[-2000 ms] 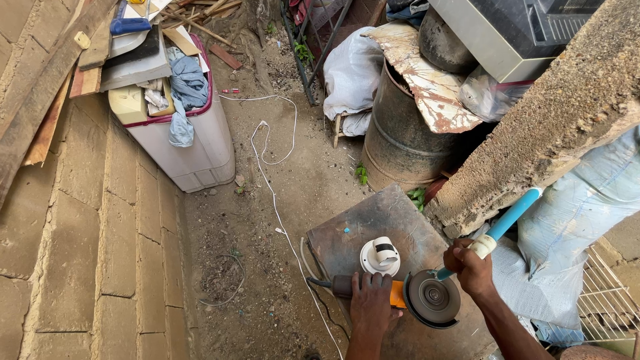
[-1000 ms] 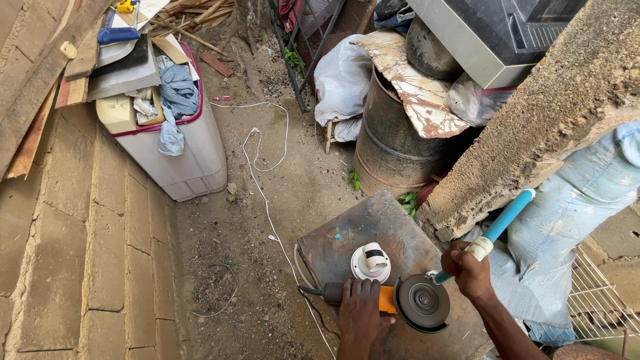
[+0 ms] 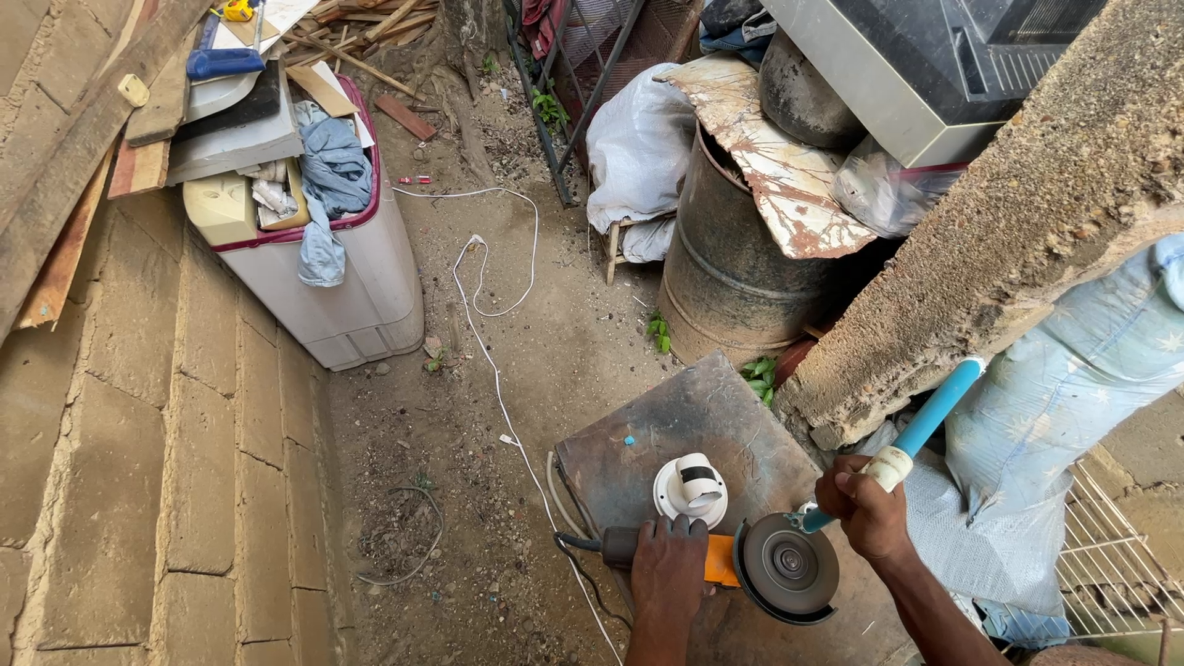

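Note:
My left hand [image 3: 668, 566] is closed around the body of an orange and black angle grinder [image 3: 726, 561], which lies on a worn board [image 3: 689, 407] with its disc [image 3: 784, 560] facing up. My right hand [image 3: 865, 504] grips a blue plastic pipe [image 3: 939, 407] at its white fitting [image 3: 888, 468]. The pipe's lower end touches or nearly touches the disc's upper right edge. A white round-based fixture [image 3: 691, 488] with a black band sits on the board just beyond my left hand. A small blue scrap [image 3: 629, 440] lies near it.
A white cord [image 3: 499, 388] runs along the dirt ground left of the board. A rusty metal drum [image 3: 740, 268] stands beyond it. A rough concrete slab [image 3: 999, 213] leans at right, beside a stuffed sack [image 3: 1064, 370] and a wire rack [image 3: 1110, 555]. A loaded plastic bin [image 3: 370, 305] is by the block wall [image 3: 203, 444].
My hands keep their hold on the grinder and the pipe. The pipe's lower end stays by the disc's edge. The view has shifted slightly.

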